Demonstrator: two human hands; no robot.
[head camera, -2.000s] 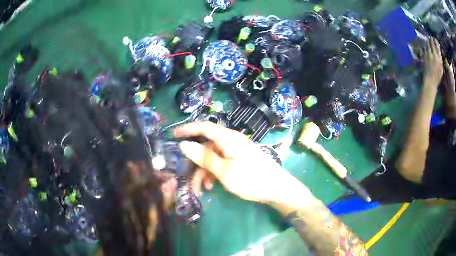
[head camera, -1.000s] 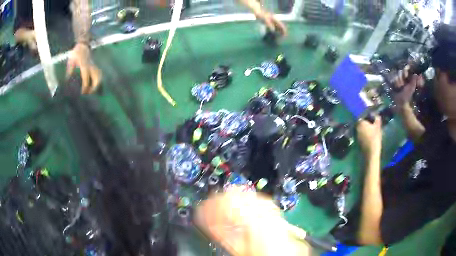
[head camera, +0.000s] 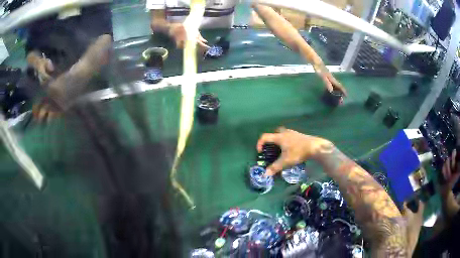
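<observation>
My right hand reaches in from the lower right on a tattooed forearm, its fingers curled round a black ribbed housing. A blue-and-white round circuit board lies beside the housing, close to my thumb. Another round board lies just under my wrist. My left hand is not in view; a dark blur covers the lower left. A heap of housings, speckled boards, red wires and green-yellow pieces lies at the bottom centre.
A black cylinder stands on the green worktop. A pale yellow strap hangs in front. Another person's hand is at a dark unit. A blue box is at right. People stand beyond the pale rail.
The view has tilted up toward the far side. My right hand has moved from the near side of the heap to beyond it and taken hold of a black housing. The blurred left-side fingers have gone.
</observation>
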